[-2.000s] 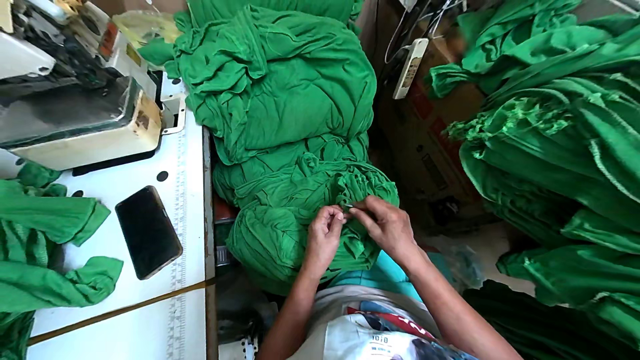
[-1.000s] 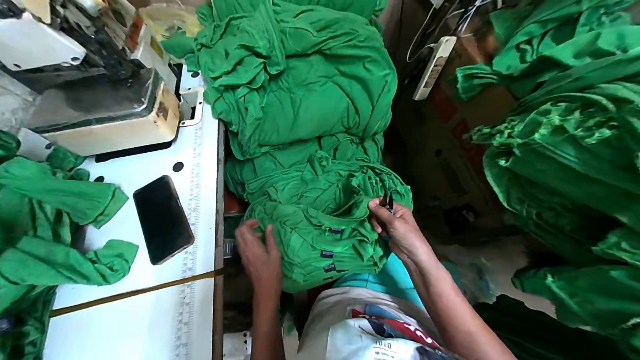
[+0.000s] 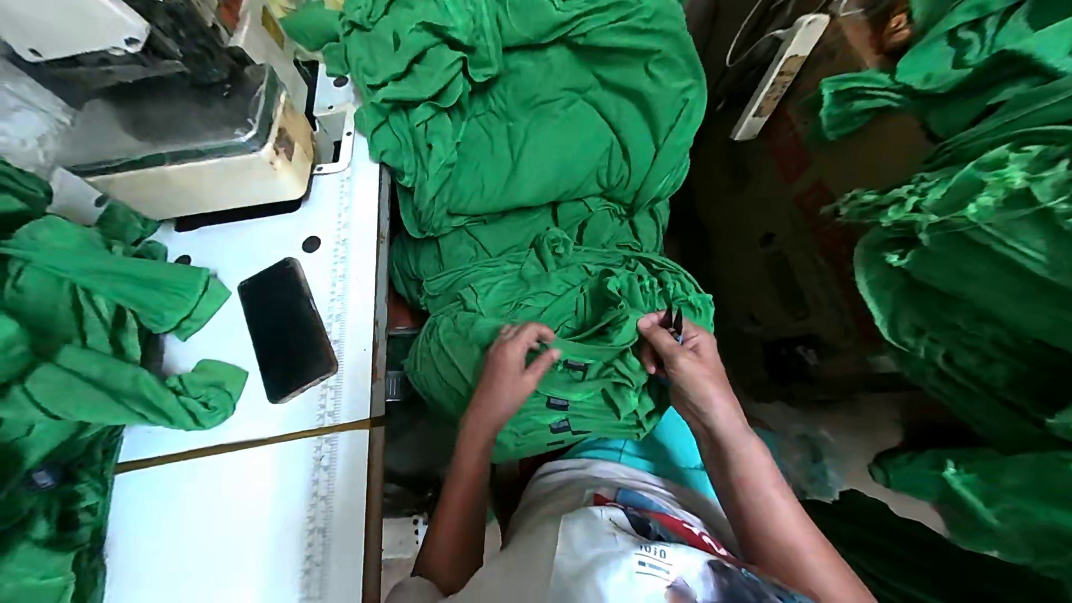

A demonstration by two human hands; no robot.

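A heap of green knit fabric garments (image 3: 469, 360) lies across my lap, with several small dark labels (image 3: 557, 404) along its near edges. My right hand (image 3: 682, 356) holds small dark thread snips (image 3: 673, 322), blades pointing away from me, at the right side of the heap. My left hand (image 3: 515, 368) is over the heap's middle, left of the labels, its fingers apart and slightly curled; whether the fingertips touch the cloth is unclear. Beyond the heap rises a larger pile of the same green fabric (image 3: 553, 126).
On my left stands a white sewing table (image 3: 226, 519) with a smartphone (image 3: 287, 330), an industrial sewing machine (image 3: 201, 142) and green cloth pieces (image 3: 109, 293). More green fabric (image 3: 980, 310) hangs or lies at the right. A white power strip (image 3: 780, 77) is at the upper right.
My left hand has come back from the heap's left edge onto its middle. The snips, not visible two seconds ago, show in my right hand. More dark labels are now exposed.
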